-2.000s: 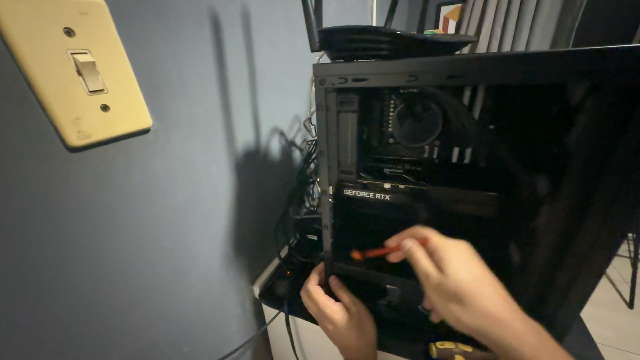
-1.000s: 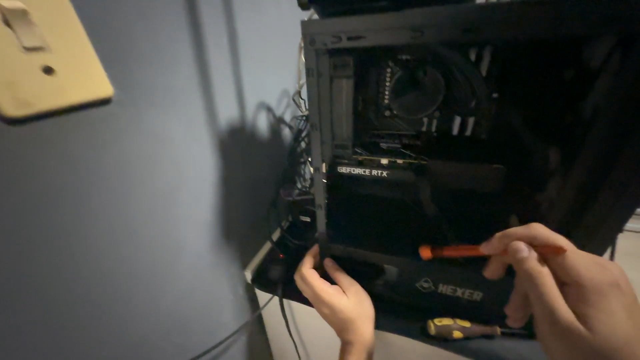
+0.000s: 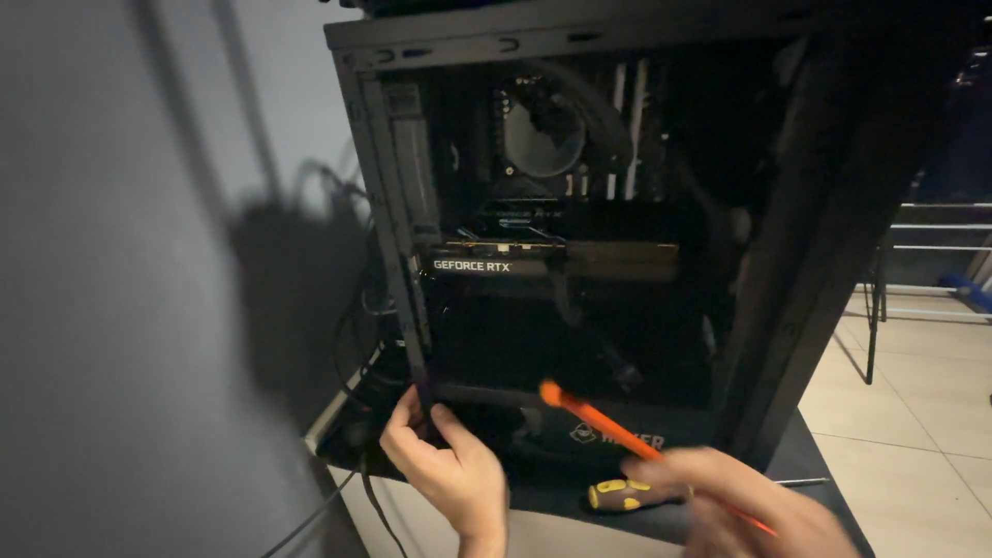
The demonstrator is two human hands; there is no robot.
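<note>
An open-sided black computer case [image 3: 775, 310] stands before me, with a graphics card [image 3: 620, 263] and a round CPU cooler [image 3: 545, 136] inside. At the case's lower left corner, my left hand [image 3: 457, 465] has its thumb and fingers around the frame edge; whether a small part is pinched there cannot be told. My right hand [image 3: 736, 496], somewhat blurred, holds a thin orange stick-like tool [image 3: 604, 426], its rounded end pointing up and left in front of the case's lower part. Behind that hand lies a screwdriver with a yellow and dark handle [image 3: 620, 494].
A grey wall [image 3: 155, 310] rises close on the left. Dark cables [image 3: 372, 504] hang behind the case and down past the white furniture front [image 3: 558, 535]. At the right are a tiled floor [image 3: 891, 403] and a white metal rack [image 3: 938, 226].
My right hand has moved right and down, away from the lower left of the case, with the orange tool still in it. My left hand stays at the corner. The view has shifted closer.
</note>
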